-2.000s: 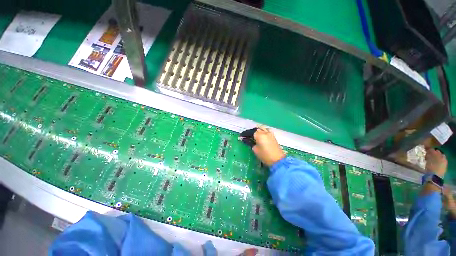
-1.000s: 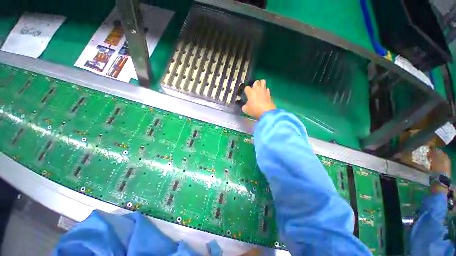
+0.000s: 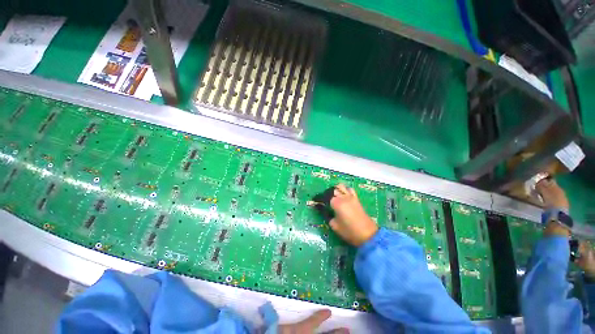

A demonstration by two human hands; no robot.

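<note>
A row of green PCB panels [image 3: 196, 189] with dark component marks lies along the conveyor. My right hand [image 3: 352, 215], with black finger cots, is low over the right-middle part of the panels. Its fingertips are pinched on a small pale part, likely a connector [image 3: 312, 203], at the board surface; the fingers hide most of it. My left hand [image 3: 313, 324] is at the bottom edge by the near rail, partly cut off, fingers apart, with nothing seen in it. A clear tray [image 3: 251, 119] with rows of cream-gold connectors stands on the shelf above the boards.
Metal rails [image 3: 215, 130] border the boards. A shelf post [image 3: 156, 52] stands left of the tray, beside instruction sheets [image 3: 121, 68]. Clear ribbed plastic [image 3: 411, 85] lies right of the tray. Another worker's hand and blue sleeve [image 3: 551, 267] are at the far right.
My right hand went from the board up to the connector tray's right edge, then back down to the boards. More of my left hand shows at the bottom edge.
</note>
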